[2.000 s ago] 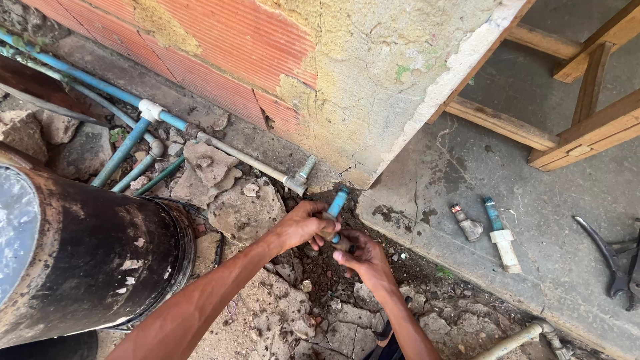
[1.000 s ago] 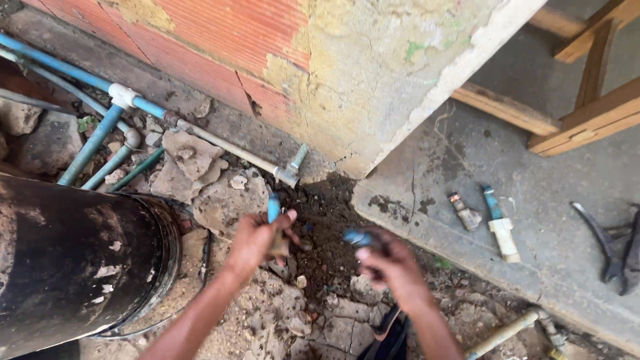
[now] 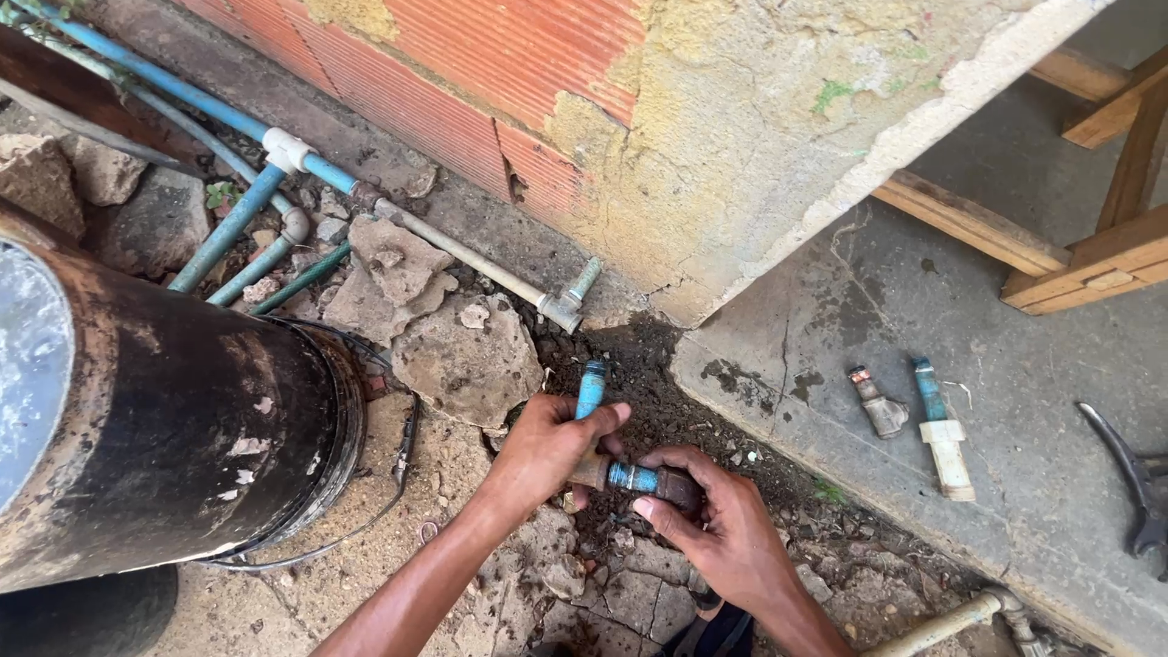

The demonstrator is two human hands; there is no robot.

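Note:
My left hand (image 3: 557,447) grips a metal pipe fitting (image 3: 591,469), with a blue threaded pipe piece (image 3: 591,388) pointing up out of it. A rusty pipe elbow (image 3: 680,493) is held in my right hand (image 3: 721,520). A short blue threaded nipple (image 3: 632,476) spans between the two fittings, its end at the left one's mouth. Beyond my hands, a pale pipe (image 3: 470,251) runs along the wall foot to an elbow with an upright threaded stub (image 3: 586,278). On the concrete slab lie a small metal fitting (image 3: 881,411) and a blue pipe piece with a white coupling (image 3: 944,447).
A blackened bucket (image 3: 182,383) lies at the left beside broken concrete slabs (image 3: 465,360). Blue pipes (image 3: 228,224) join at a white tee. The wall corner (image 3: 693,315) stands ahead. Pliers (image 3: 1131,484) lie at the right, below a wooden frame (image 3: 1095,265). Another pipe (image 3: 940,625) runs bottom right.
My hands were apart one second ago, each with a blue-ended piece. Now they are close together, and the nipple in the right-hand elbow meets the left-hand fitting.

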